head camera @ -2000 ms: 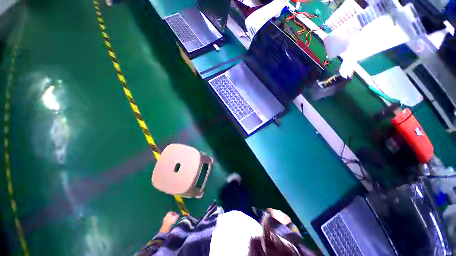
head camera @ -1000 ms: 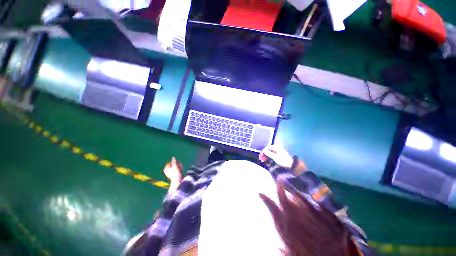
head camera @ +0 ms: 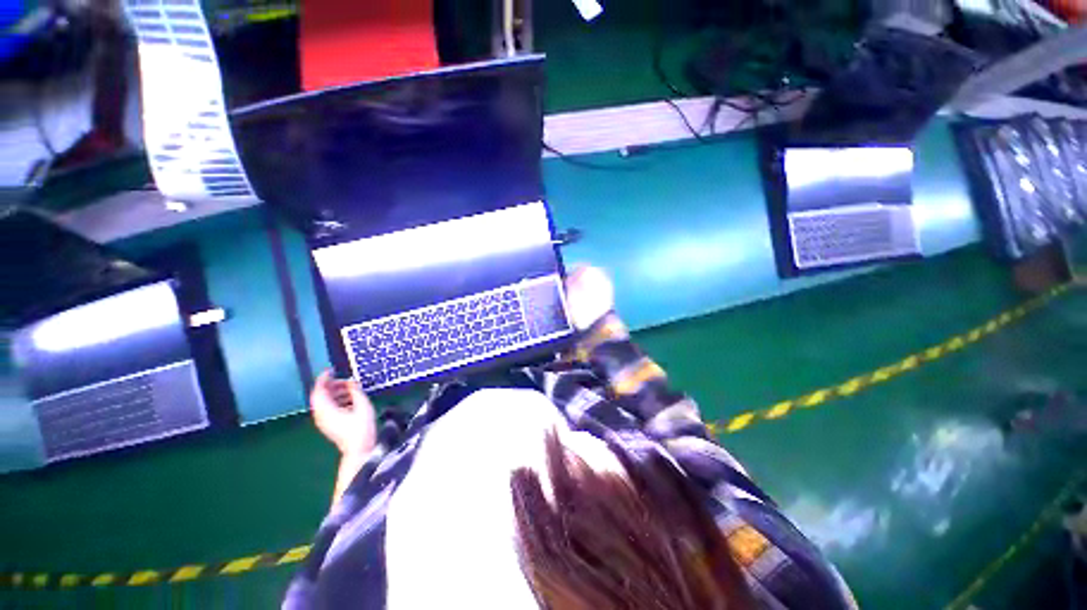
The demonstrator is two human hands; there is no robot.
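An open laptop (head camera: 429,286) lies on the green bench in front of me, its dark screen (head camera: 405,155) raised at the far side and its keyboard (head camera: 441,334) on the near half. A small dark stick (head camera: 569,238) juts from its right side. My left hand (head camera: 345,414) grips the near left corner, fingers at the edge. My right hand (head camera: 590,298) is against the right edge near the touchpad; it is blurred, and its fingers cannot be made out.
Other open laptops stand at the left (head camera: 119,369) and right (head camera: 849,205). A white stick (head camera: 206,317) juts from the left one. A long printed paper strip (head camera: 191,107) hangs beside the screen. Black cables (head camera: 715,107) lie behind the rail (head camera: 668,123). Several dark units (head camera: 1035,179) stand far right.
The view has swung round to the bench and the laptop. My left hand has moved up to its near left corner. My right hand has moved from the near edge to the right side.
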